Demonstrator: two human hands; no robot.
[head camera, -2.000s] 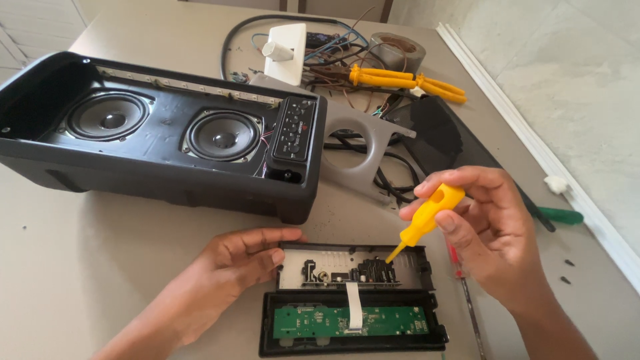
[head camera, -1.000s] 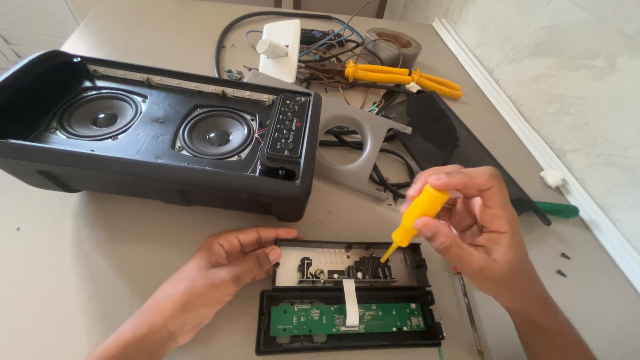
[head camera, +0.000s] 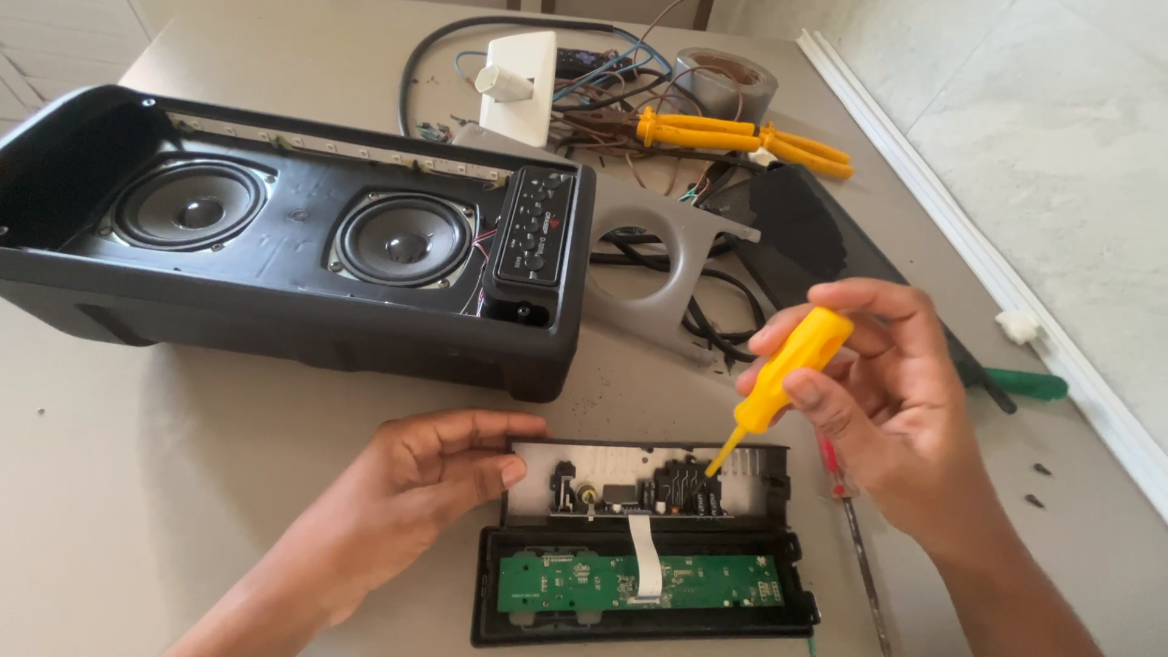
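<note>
My left hand (head camera: 447, 484) holds the upper left corner of an opened black plastic housing (head camera: 643, 636), thumb on its raised half. That half carries a dark component board (head camera: 684, 488); a white ribbon cable (head camera: 644, 552) runs from it to a green circuit board (head camera: 547, 584) in the lower half. In my right hand (head camera: 876, 401) is a small yellow-handled screwdriver (head camera: 785, 374), held by thumb and fingers, its tip slanting down to the dark board's components. Whether the tip touches them I cannot tell. Behind stands a black speaker box (head camera: 365, 342) with two round speakers (head camera: 406, 239).
A grey plastic frame (head camera: 684, 224) lies right of the speaker box. Farther back are yellow-handled pliers (head camera: 703, 130), tangled wires, a white wall socket plate (head camera: 522, 91) and a roll of tape (head camera: 727, 82). A red-handled screwdriver (head camera: 853, 538) lies under my right hand; small screws (head camera: 1034, 501) are to the right.
</note>
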